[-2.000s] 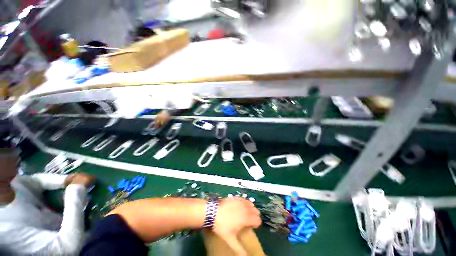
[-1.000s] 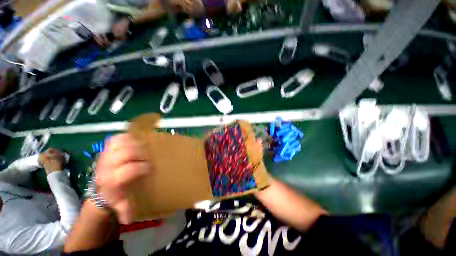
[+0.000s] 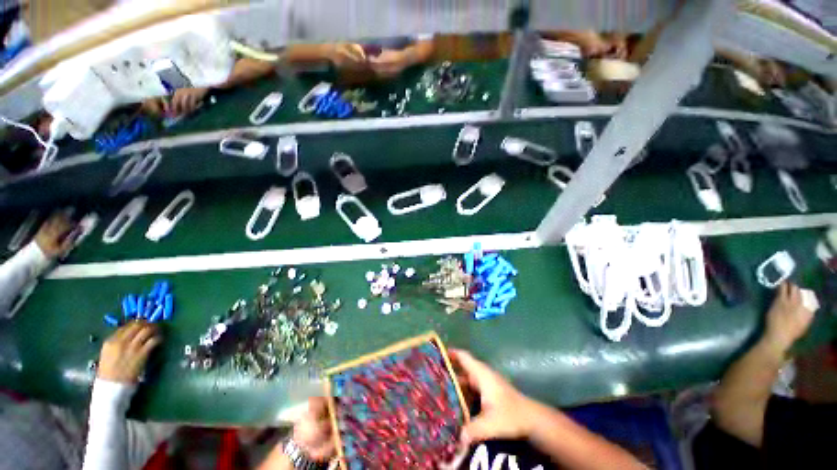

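An open cardboard box [image 3: 334, 404], packed with grey-blue cell ends and red wires, is held at the near edge of the green work surface. My left hand [image 3: 315, 430], with a metal watch band at the wrist, grips its left side. My right hand [image 3: 491, 399] grips its right side. Beyond the box lie a tangled pile of small wired circuit boards [image 3: 275, 330], a cluster of small white discs [image 3: 385, 283], and blue cells [image 3: 494, 283] with pale boards and wires to their left.
White plastic housings [image 3: 638, 271] are heaped at the right. More housings lie on the green conveyor behind the pale rail [image 3: 303, 261]. A grey upright [image 3: 633, 119] slants at the right. Other workers' hands [image 3: 130, 351] are at the left, right and across.
The box has turned from tilted, with its long cardboard side showing, to open side up, and moved nearer the body. Both hands now hold its sides. The view has shifted down.
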